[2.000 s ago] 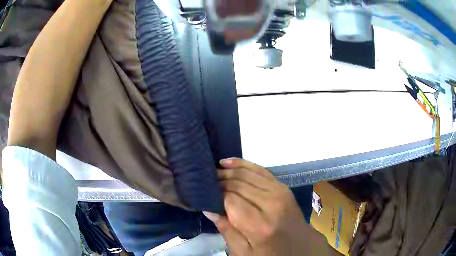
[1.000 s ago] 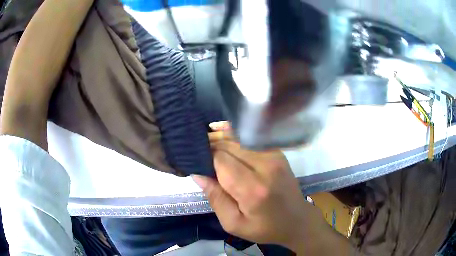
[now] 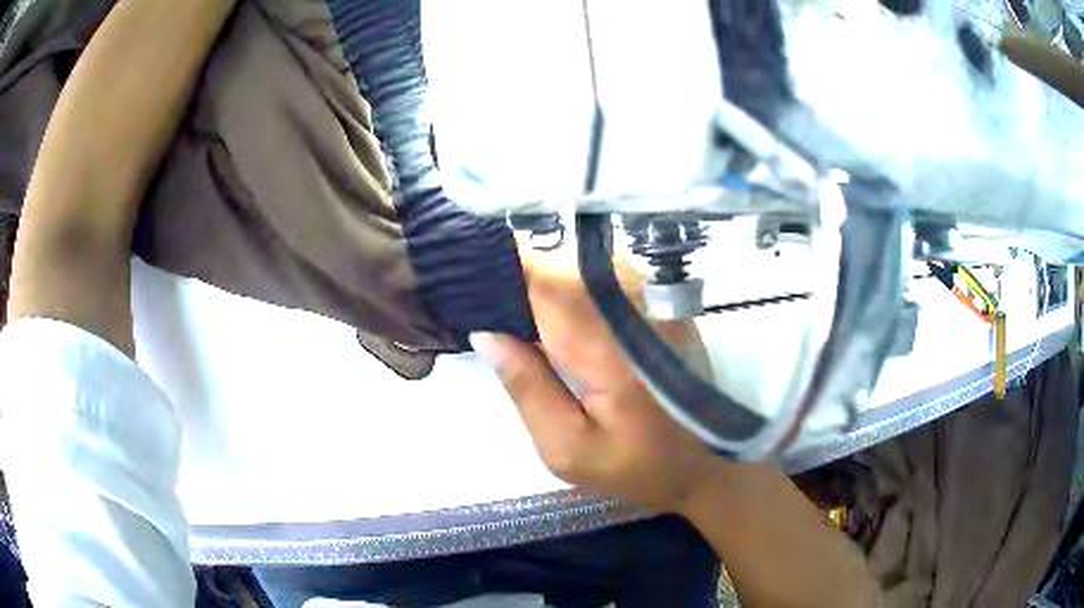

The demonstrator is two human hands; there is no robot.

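The brown garment (image 3: pixel 279 202) lies bunched on the left of the table. Its dark navy gathered waistband (image 3: pixel 470 273) runs from the top down to the right hand. My right hand (image 3: pixel 606 404) grips the lower end of the band, thumb on its lower edge; the fingers are partly hidden behind machine parts. My left forearm reaches over the brown cloth at left, but my left hand is beyond the top edge. The white sewing machine head (image 3: pixel 523 107) covers the upper middle and hides the needle area. A small brown flap (image 3: pixel 398 356) hangs below the garment.
A tape measure (image 3: pixel 404 542) follows the table's front edge. A curved dark and pale machine part (image 3: pixel 689 398) stands in front of my right wrist. Thin orange, green and yellow tools (image 3: pixel 975 291) lie at right. A brown garment pile (image 3: pixel 987 475) is beyond the table edge, lower right.
The view has shifted, and the machine head now fills the upper middle and right. My right hand, still gripping the band end, appears higher in the picture. The brown flap has come into view.
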